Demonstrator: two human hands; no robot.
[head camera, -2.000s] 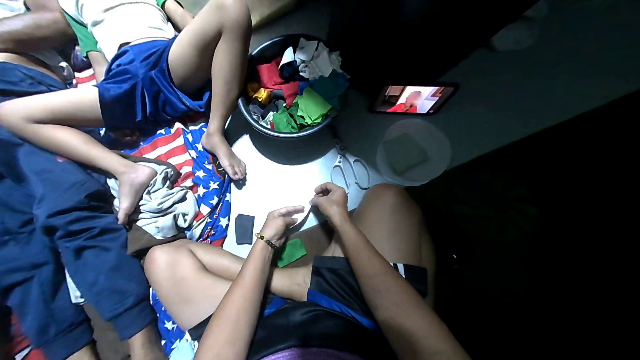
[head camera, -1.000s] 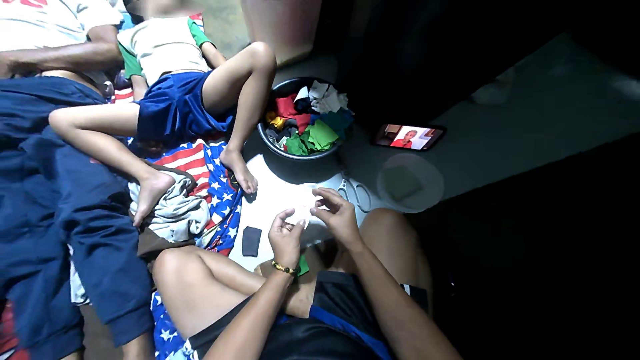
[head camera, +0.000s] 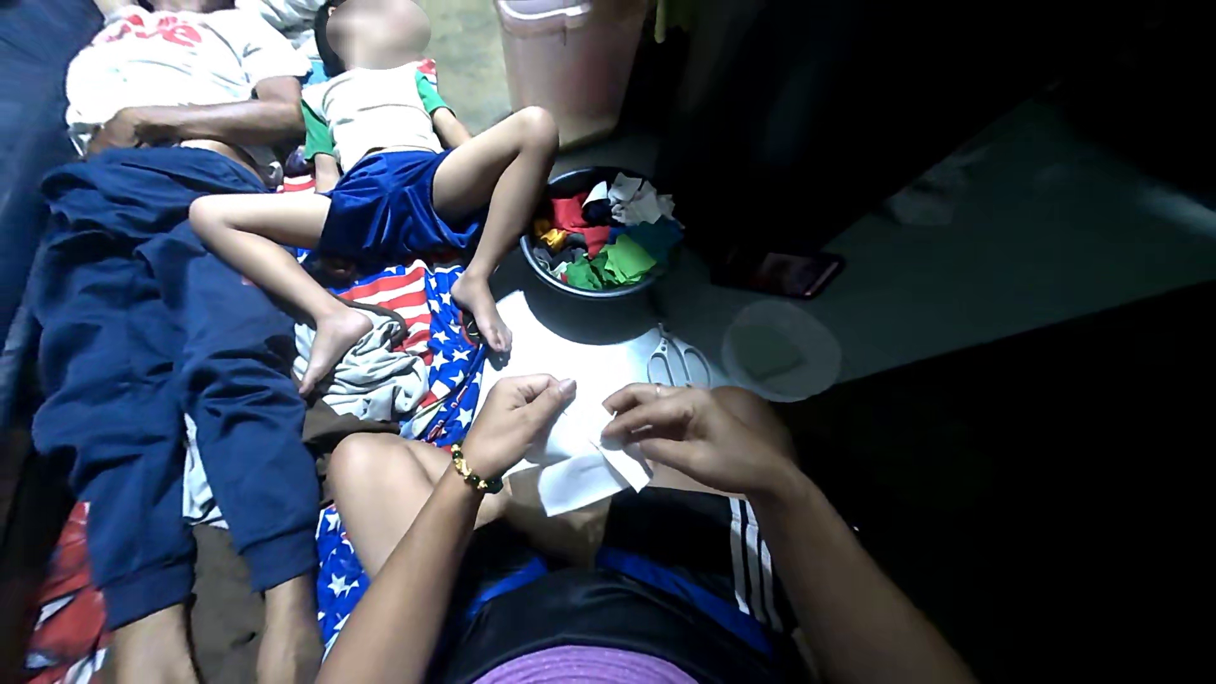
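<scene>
Between my hands, above my lap, hangs a white piece of cloth (head camera: 581, 475), loosely folded, with a loose corner at its right. My left hand (head camera: 518, 425), a beaded bracelet at its wrist, pinches the cloth's upper left side between thumb and curled fingers. My right hand (head camera: 689, 432) holds its right side with the fingertips. Just beyond the right hand, scissors with pale handles (head camera: 676, 363) lie on a white sheet (head camera: 513, 328). A basin's dark rim (head camera: 570, 288) surrounds scraps of coloured cloth (head camera: 608, 237) farther off.
Two people lie at the left, one with bare feet (head camera: 334, 344) near the sheet, over a star-and-stripe cloth (head camera: 456, 351). A round translucent lid or plate (head camera: 825, 356) and a phone (head camera: 819, 275) are on the floor at right. A pinkish bin (head camera: 570, 66) stands behind the basin.
The white cloth now hangs visibly below my hands. The phone's screen, bright earlier, is now dim. The dark grey and green pieces near my lap are no longer seen. The view has shifted.
</scene>
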